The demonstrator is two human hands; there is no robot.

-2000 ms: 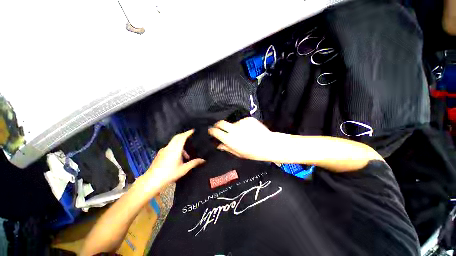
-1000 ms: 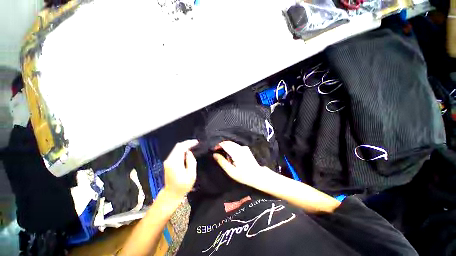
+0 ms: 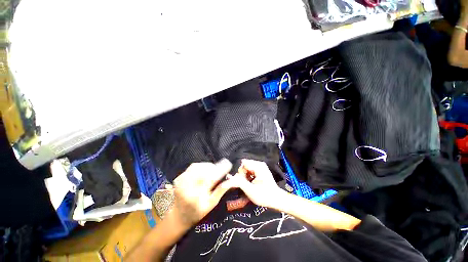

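Note:
A black ribbed fabric piece point(image 3: 241, 125) hangs over the lap, below the front edge of the white table. My left hand point(image 3: 202, 189) and my right hand point(image 3: 256, 181) meet at its near edge, with fingertips close together. Both pinch the dark cloth there. The exact grip is partly hidden by the fingers and blurred. A white cord loop point(image 3: 279, 133) shows at the right side of the piece.
The white table point(image 3: 154, 66) spans the top. Stacked black pieces point(image 3: 390, 97) with white cord loops lie at right. A plastic-wrapped item point(image 3: 341, 13) is on the table edge. Blue crates, a cardboard box point(image 3: 97, 238) and another person's arm point(image 3: 458, 48) also show.
My hands have come together from a spaced position and now touch at the fabric edge. The ribbed piece lies more spread out above them. The camera view has shifted.

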